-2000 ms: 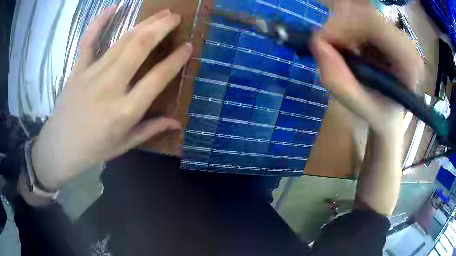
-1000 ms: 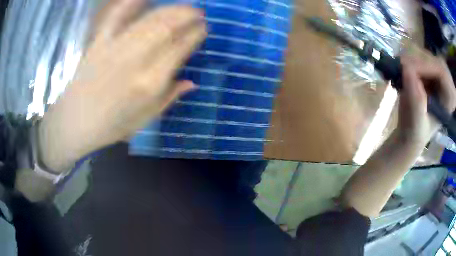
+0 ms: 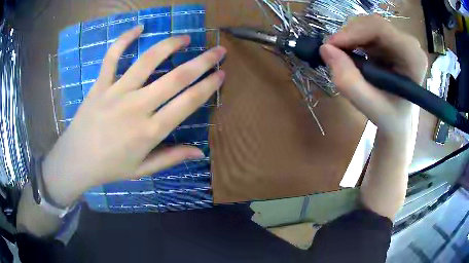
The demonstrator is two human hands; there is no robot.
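A blue solar cell string (image 3: 154, 187) lies on the brown tabletop at the left. Thin silver bus ribbons run beside its left and right edges, joined to wires sticking out. My left hand (image 3: 139, 113) lies spread over the cells and hides their middle; its fingertips reach the right edge and the right bus ribbon (image 3: 218, 92). My right hand (image 3: 370, 67) holds the black soldering iron (image 3: 396, 85). Its tip points left, at the top end of the right bus ribbon; whether it touches cannot be told.
A loose heap of short silver ribbons (image 3: 308, 85) lies beyond and under the iron. A white strip (image 3: 360, 156) lies near my right wrist. Long shiny ribbons (image 3: 11, 113) run along the far left. A small black block (image 3: 442, 128) stands at the right.
The cell string has moved left in view, and its right edge is now exposed. My left hand is now spread over it. The iron's tip has come to the string's upper right edge.
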